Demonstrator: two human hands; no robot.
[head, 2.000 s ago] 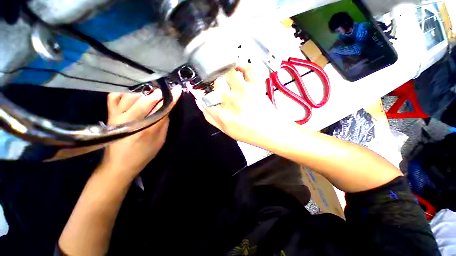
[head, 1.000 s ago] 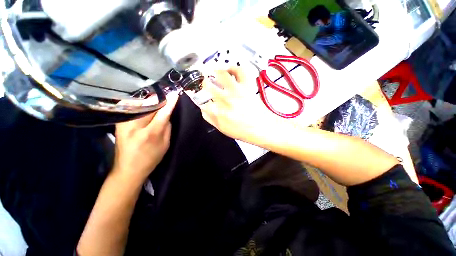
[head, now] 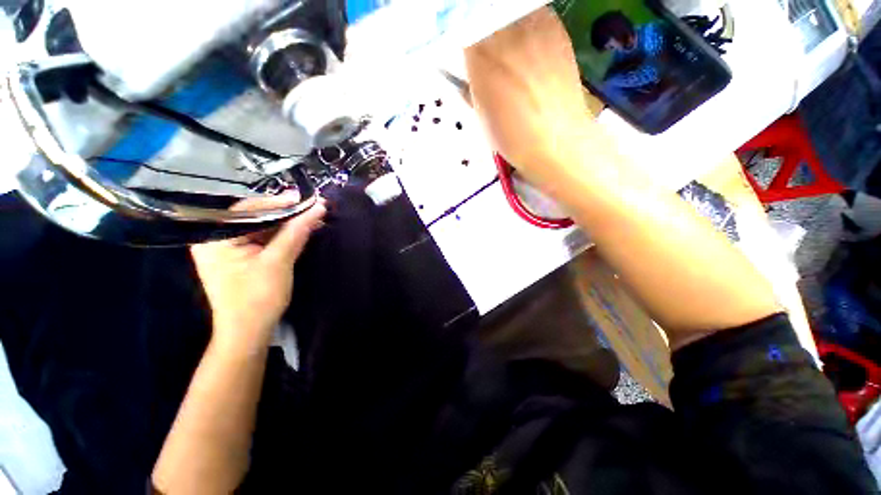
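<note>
Black garment fabric (head: 367, 290) lies under the sewing machine's presser foot area (head: 333, 169) and spreads towards my lap, with short pale marks near its right edge. My left hand (head: 251, 266) holds the fabric just left of the presser foot, its fingertips partly hidden by a shiny chrome curve (head: 116, 218). My right hand (head: 522, 72) is away from the fabric, over the back of the white bed; its fingers are hidden or washed out, so its hold cannot be told. My right wrist covers most of the red-handled scissors (head: 526, 215). A thin black cord (head: 462, 203) lies on the bed.
The white machine head (head: 184, 48) with a blue stripe fills the upper left. Black specks (head: 437, 121) dot the bed. A phone (head: 667, 72) showing a video lies behind my right forearm. A crinkled plastic bag (head: 713, 208) and a red stool (head: 787, 160) are at the right.
My right hand has left the fabric by the presser foot and moved up and right across the scissors, uncovering bed and specks. My left hand has shifted slightly down and left.
</note>
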